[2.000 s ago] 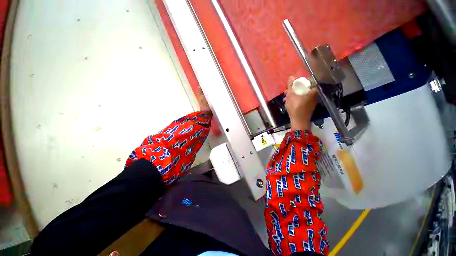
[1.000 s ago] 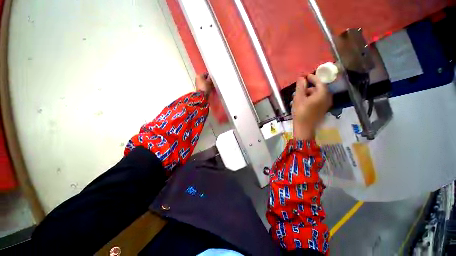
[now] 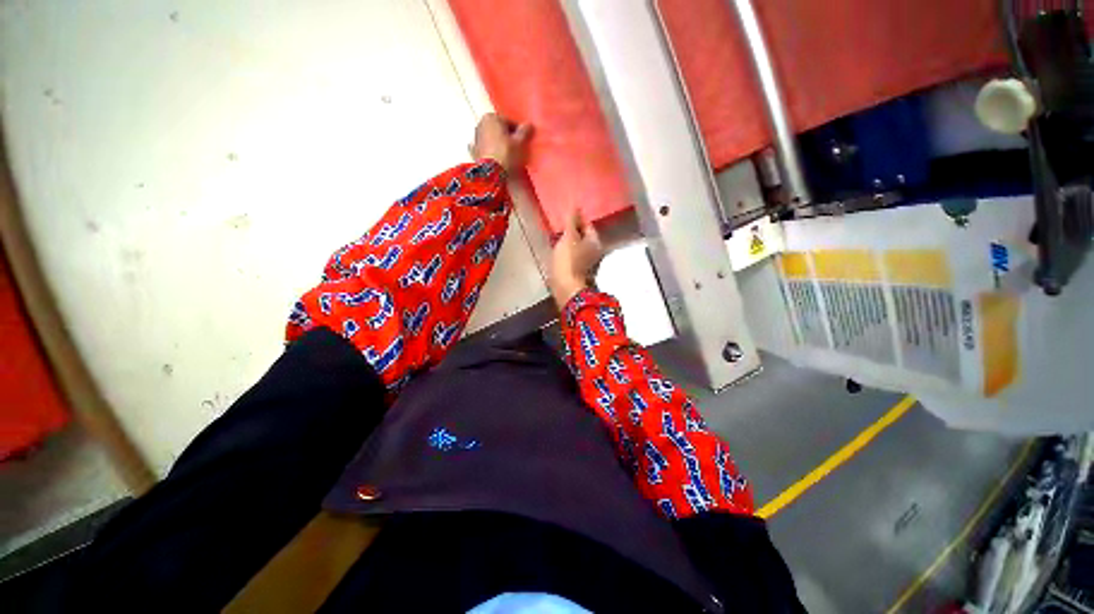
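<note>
The coral-red fabric (image 3: pixel 546 108) lies on the white table, its cut end running down to a near corner. My left hand (image 3: pixel 499 142) is on the cut end, fingers curled over the fabric edge. My right hand (image 3: pixel 576 254) is at the near corner, with its fingertips closed on the fabric edge; the grip is partly hidden. The pale metal cutter rail (image 3: pixel 660 180) crosses over the fabric just right of my hands. The round cream knob (image 3: pixel 1005 106) on its metal arm is at the upper right, with no hand on it.
The white spreading table (image 3: pixel 228 204) fills the left. A shiny round bar (image 3: pixel 770 102) runs beside the rail. The white machine housing (image 3: pixel 888 306) with yellow labels is at the right. Grey floor with a yellow line (image 3: pixel 840 456) shows below. Deeper red material (image 3: pixel 24 372) is at the far left.
My right hand has left the cream knob and moved left to the fabric corner. The rail, bar and machine have shifted right in view, uncovering more fabric beside my left hand.
</note>
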